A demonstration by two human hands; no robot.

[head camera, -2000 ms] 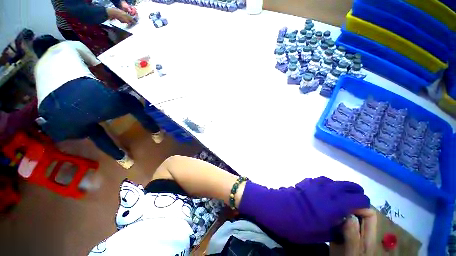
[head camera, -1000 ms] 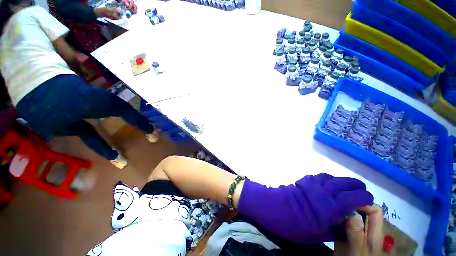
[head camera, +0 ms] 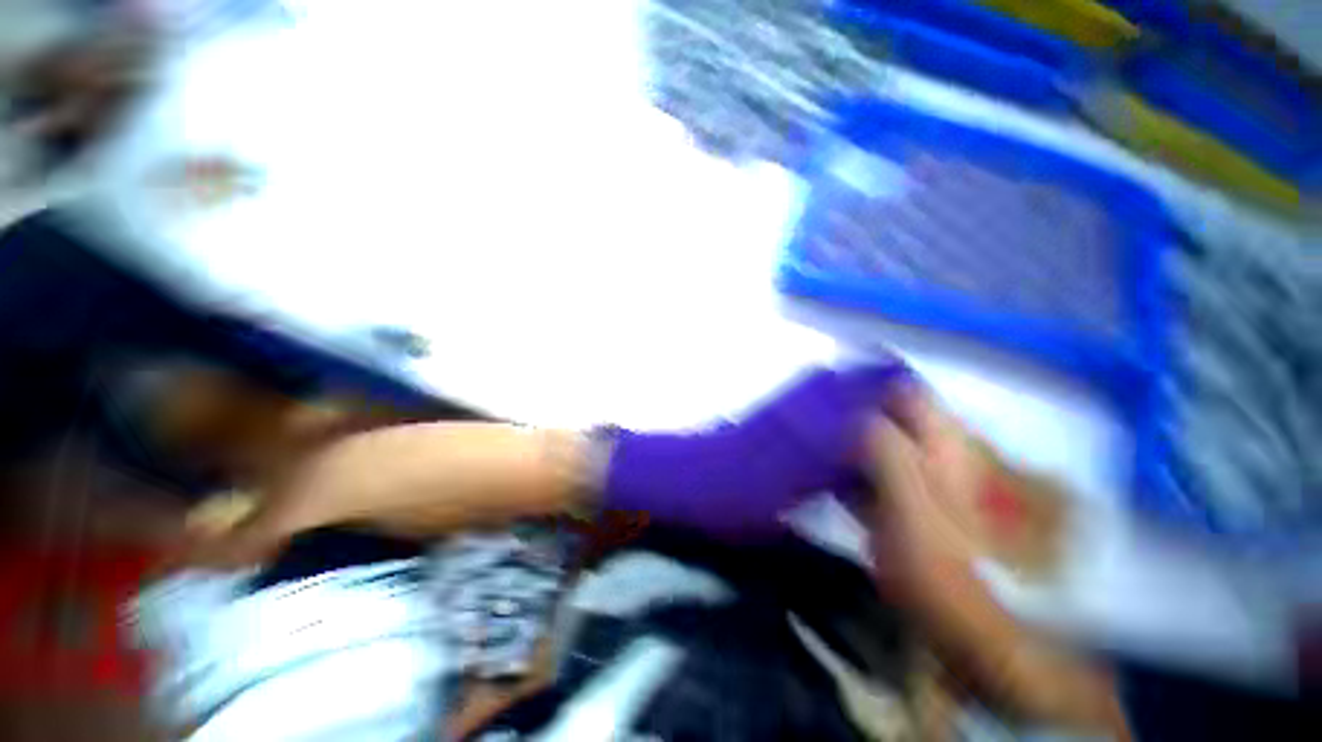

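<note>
The frame is heavily blurred. My left hand (head camera: 768,449) wears a purple glove and reaches in from the left at the table's front edge. My bare right hand (head camera: 916,486) meets its fingertips. Whether anything is held between them cannot be told. The brown board (head camera: 1047,536) lies just right of my right hand with the red cap (head camera: 1000,503) on it. Beyond my hands is the blue tray (head camera: 928,312) with purple-grey bases (head camera: 1000,239) in it.
Grouped figurines (head camera: 747,73) stand at the back of the white table (head camera: 479,218). Stacked blue and yellow trays (head camera: 1000,51) are behind. A bin of grey-green pieces (head camera: 1261,363) is at right. Another brown pad with a red spot (head camera: 210,177) lies far left.
The view has swung right and blurred, so the tray, board and my hands sit further left and higher in the picture. More of my right hand and forearm now shows.
</note>
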